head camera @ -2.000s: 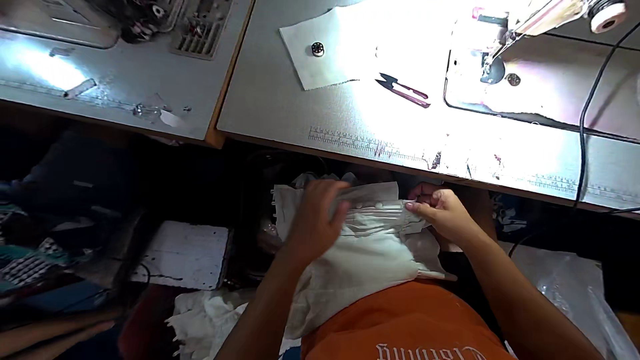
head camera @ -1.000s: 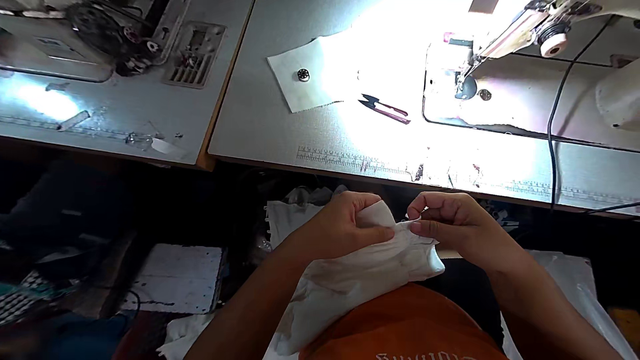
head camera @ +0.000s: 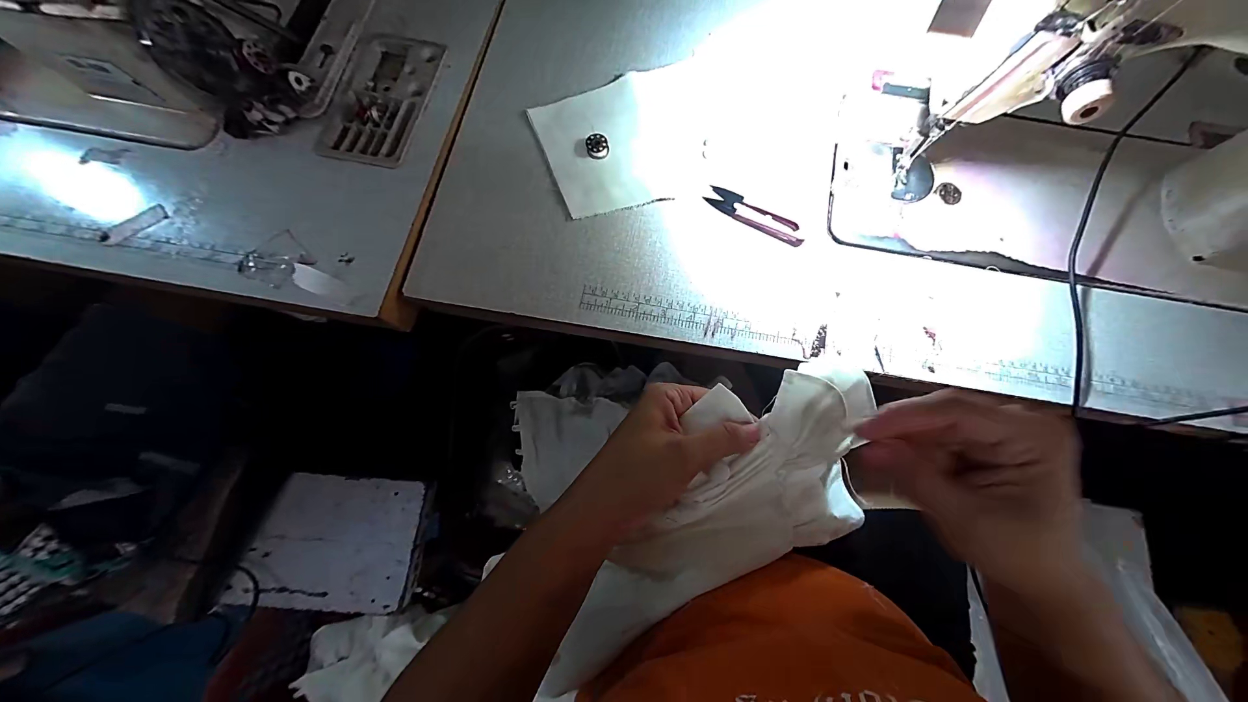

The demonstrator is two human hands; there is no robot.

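A bunched piece of white cloth (head camera: 741, 517) lies over my lap and rises to the table's front edge. My left hand (head camera: 673, 448) pinches a fold of it between thumb and fingers. My right hand (head camera: 960, 463), blurred, is at the cloth's right edge; its fingertips meet or overlap the fabric, and whether they grip it cannot be told. Beyond the hands, thread snips (head camera: 753, 215) with dark blades rest on the table, right of a white fabric scrap (head camera: 575, 161) that carries a metal bobbin (head camera: 597, 146).
A sewing machine (head camera: 1033, 68) stands at the upper right, its black cable (head camera: 1087, 205) hanging over the table edge. Part of another machine (head camera: 210, 58) is on the left table (head camera: 195, 214). More white cloth (head camera: 565, 439) lies below the table, near a white board (head camera: 331, 536).
Both hands came together at the cloth, then my right hand moved off to the right of my left. The cloth's upper end now stands up higher between them.
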